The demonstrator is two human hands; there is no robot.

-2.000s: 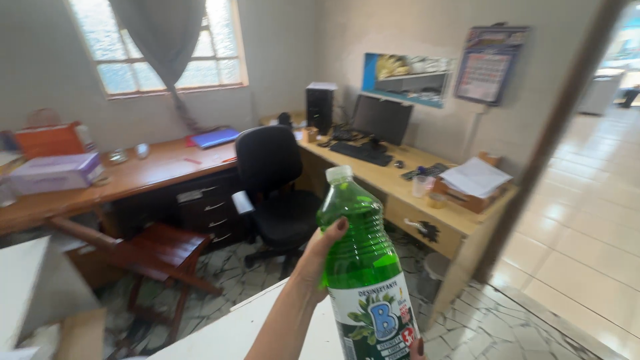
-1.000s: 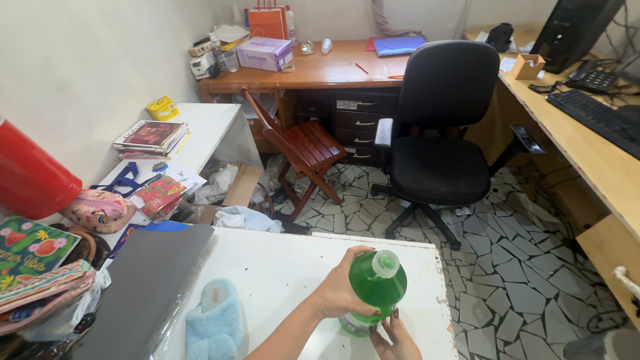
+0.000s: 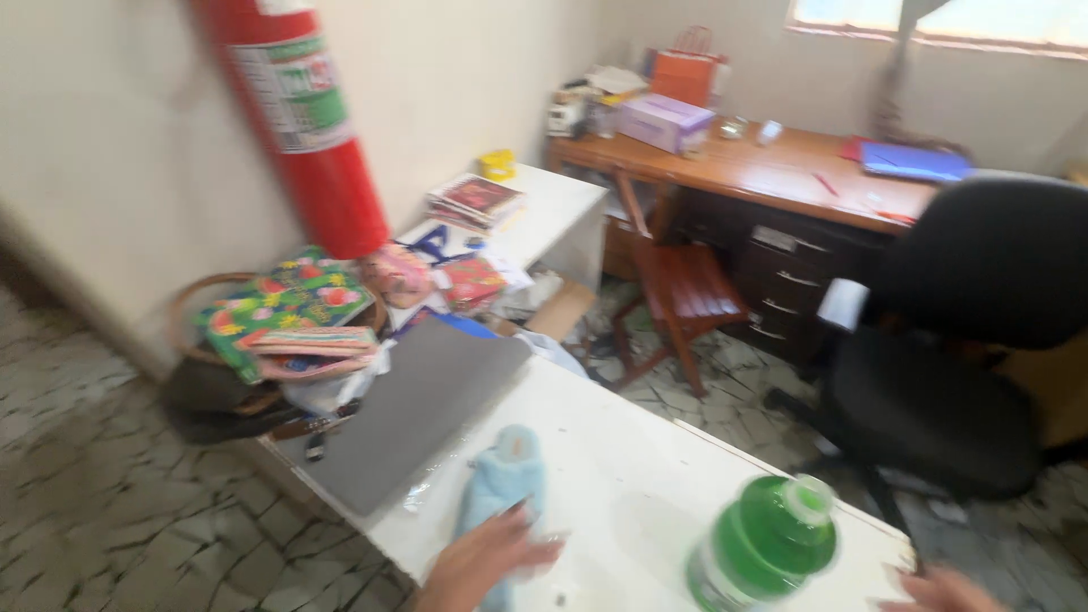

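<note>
A green disinfectant bottle (image 3: 756, 544) with a whitish cap stands on the white tabletop (image 3: 620, 476), near its right end. To the left of the bottle, my left hand (image 3: 493, 552) is over the lower part of a light-blue fuzzy slipper (image 3: 507, 476), fingers apart; whether it touches the slipper is unclear from the blur. My right hand (image 3: 943, 591) shows only partly at the bottom edge, right of the bottle and apart from it, blurred. Neither hand touches the bottle.
A red fire extinguisher (image 3: 314, 144) hangs at the left wall above a floral pouch (image 3: 289, 306) and a grey sheet (image 3: 425, 408). Beyond the table stand a folding wooden chair (image 3: 693, 285), a black office chair (image 3: 935, 399) and a wooden desk (image 3: 765, 174).
Both hands have let go of the bottle, which they held one second ago. My left hand has moved left to the slipper. The view has swung left.
</note>
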